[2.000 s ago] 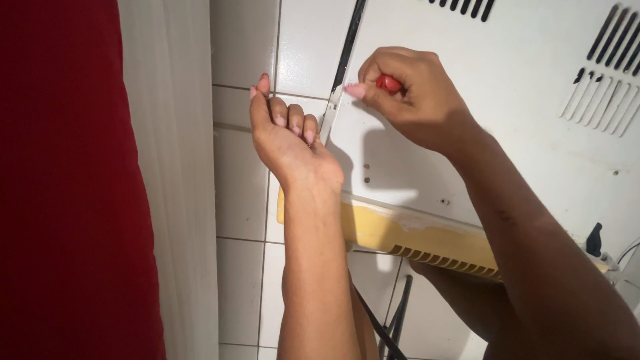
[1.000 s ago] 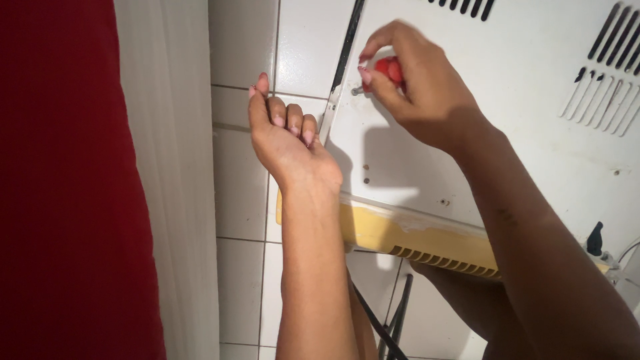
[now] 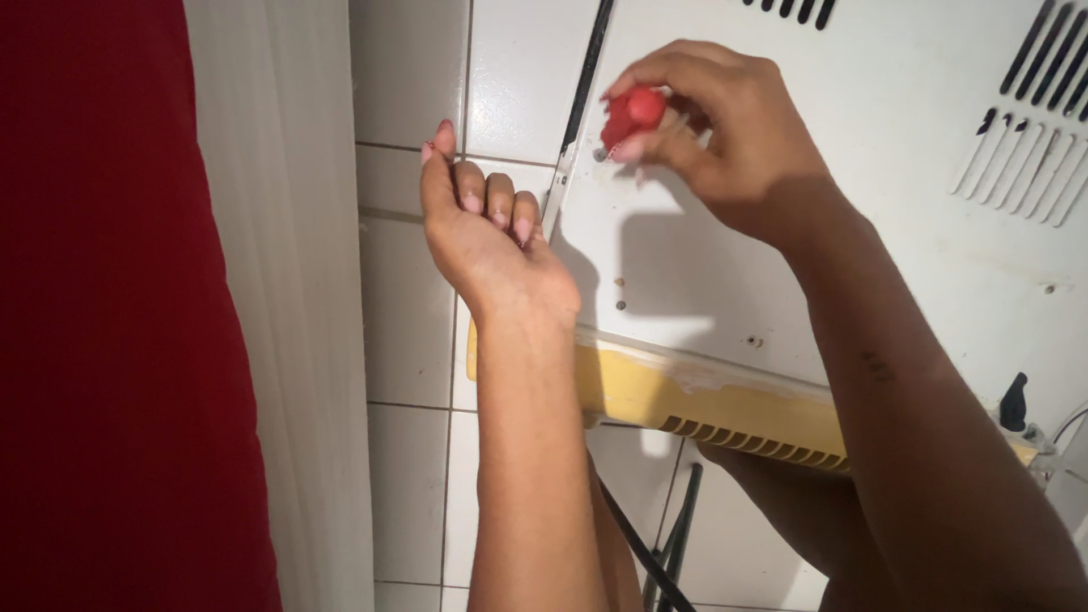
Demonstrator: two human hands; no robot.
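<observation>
My right hand [image 3: 722, 136] grips the red handle [image 3: 633, 117] of a tool, probably a screwdriver, between thumb and fingers; its shaft is mostly hidden. The tool is over a screw [image 3: 600, 155] near the left edge of a white metal appliance panel [image 3: 901, 212]. Left of it, my left hand [image 3: 493, 221] is palm up with its fingers curled; whether something small lies within them cannot be told. Below, the panel has small holes and screws [image 3: 620, 305], and its lower side meets a yellowed plastic vented trim [image 3: 714, 408].
White floor tiles [image 3: 408, 297] run beside the appliance. A pale wooden board [image 3: 289, 255] and red fabric [image 3: 110, 340] fill the left side. Vent slots [image 3: 1020, 161] are at the right. A black cable [image 3: 637, 544] and dark metal legs [image 3: 680, 527] show below, with a black part [image 3: 1013, 404] at lower right.
My right hand has opened its hold around the red handle and shifted its fingers, so more of the handle shows. My left hand has stayed in place.
</observation>
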